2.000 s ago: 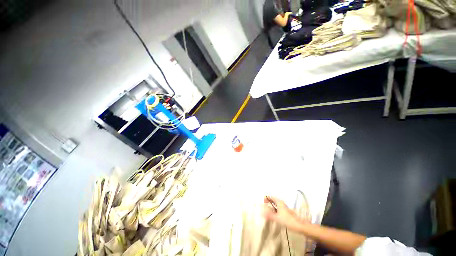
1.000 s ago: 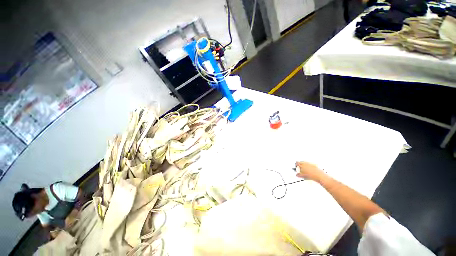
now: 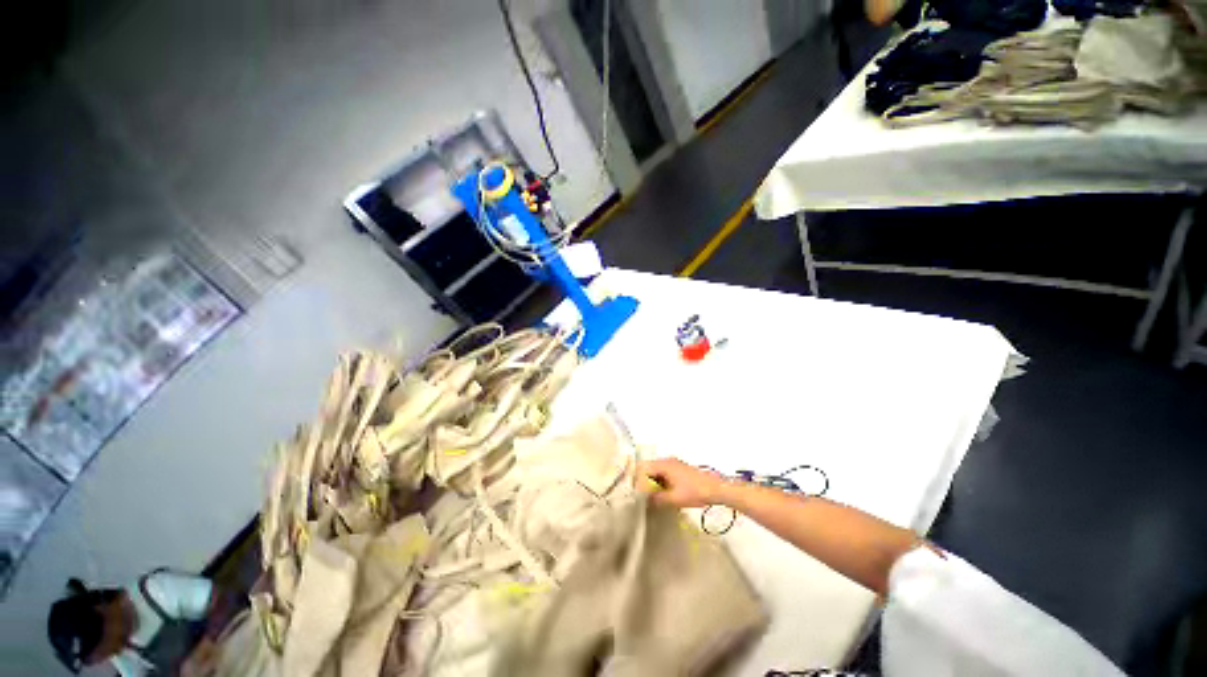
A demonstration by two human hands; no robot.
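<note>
A floppy beige tote bag (image 3: pixel 675 595) hangs at the front centre, blurred at its lower part. My right hand (image 3: pixel 678 484) is closed on the bag's upper edge, where a bit of yellow shows at the fingers. The thin black snips cord (image 3: pixel 719 520) lies looped on the white table just beyond my wrist, with a small dark shape that may be the thread snips (image 3: pixel 765 477). A pile of beige bags (image 3: pixel 384 450) with narrow straps lies at the left and centre. My left hand is not in view.
A small red container (image 3: pixel 694 348) stands on the white-covered table (image 3: pixel 847 384), a tiny flat piece beside it. A blue stand machine (image 3: pixel 563 278) is at the far edge. A person (image 3: pixel 99 628) in a dark cap is at lower left. Another table (image 3: pixel 980 165) holds beige and black goods.
My right hand has come left from the cord and small tool on the table and taken hold of a beige bag, which is now raised and bunched at the front.
</note>
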